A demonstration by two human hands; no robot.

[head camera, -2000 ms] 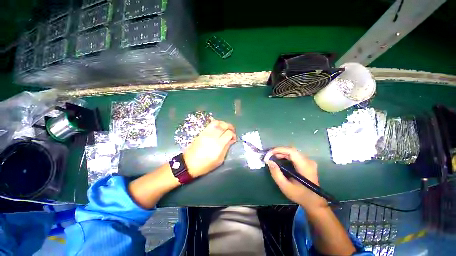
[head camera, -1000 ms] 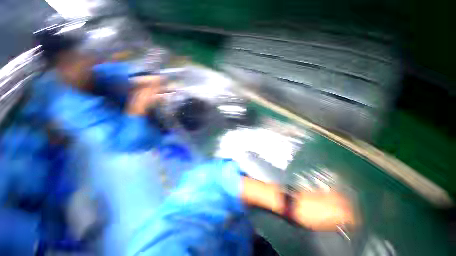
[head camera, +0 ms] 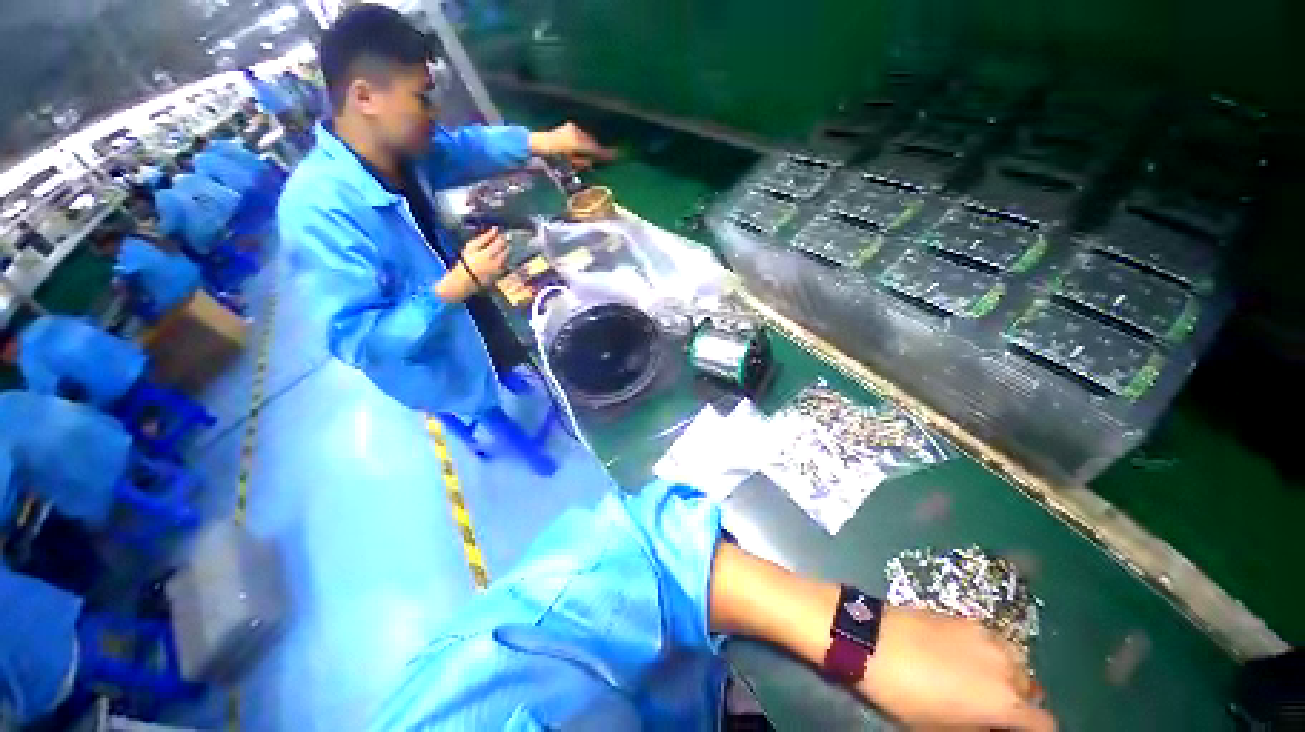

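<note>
My left hand [head camera: 952, 672] reaches over the dark green bench mat at the lower right of the view, with a dark red band with a dark face [head camera: 854, 634] on its wrist. Its fingertips are near the bottom edge, and whether they hold anything cannot be told. A loose pile of tiny silver and brown components [head camera: 966, 586] lies just beyond the hand, partly hidden by it. Zip bags of components [head camera: 842, 446] lie farther left, beside bright white bags [head camera: 711, 451]. My right hand, the soldering iron and the small circuit board are out of view.
A solder wire spool [head camera: 727, 355] stands by a round black fan [head camera: 604, 352]. Wrapped trayed boards [head camera: 973, 329] fill the back right. A person in a blue smock [head camera: 375, 258] works at the bench on the left. More people in blue sit far left. A black object [head camera: 1271, 692] shows lower right.
The view has swung left; my right hand, the iron and the board have left the picture. The neighbouring worker has come into clear view. My left hand is still by the pile.
</note>
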